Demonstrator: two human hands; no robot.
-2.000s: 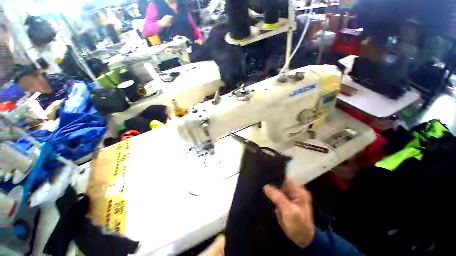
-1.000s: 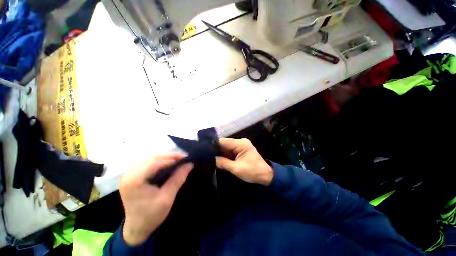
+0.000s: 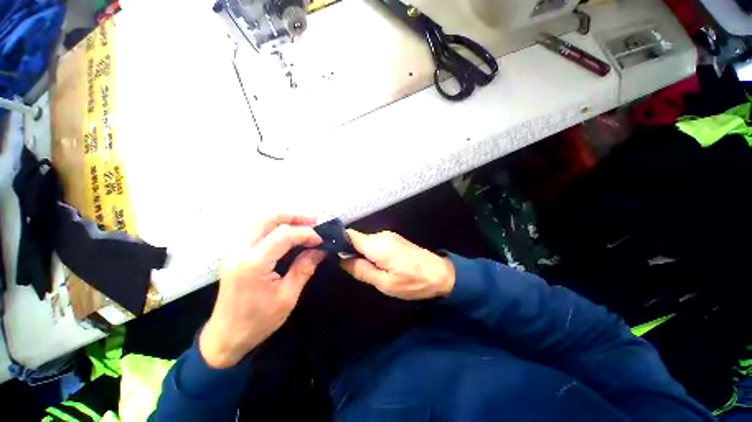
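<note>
A small black cut piece (image 3: 333,236) is held between my two hands at the table's front edge, over the lap. My left hand (image 3: 265,284) pinches its left side with thumb and fingers. My right hand (image 3: 400,264) pinches its right side. The piece's lower part merges with the dark cloth below, so its full shape is hidden. The black-handled shears (image 3: 455,59) lie on the table near the machine, with the blade tips cut off by the top edge.
More black pieces (image 3: 103,260) lie on the cardboard (image 3: 70,124) with yellow tape at table left. The sewing machine's needle area (image 3: 276,21) is at the top. A dark red tool (image 3: 577,54) lies near the right end. Black garments (image 3: 602,222) with neon green (image 3: 716,125) heap at right.
My right hand has put the shears down on the table and both hands came together on the piece. Since then, the piece shows smaller between the fingers, and the view has shifted down.
</note>
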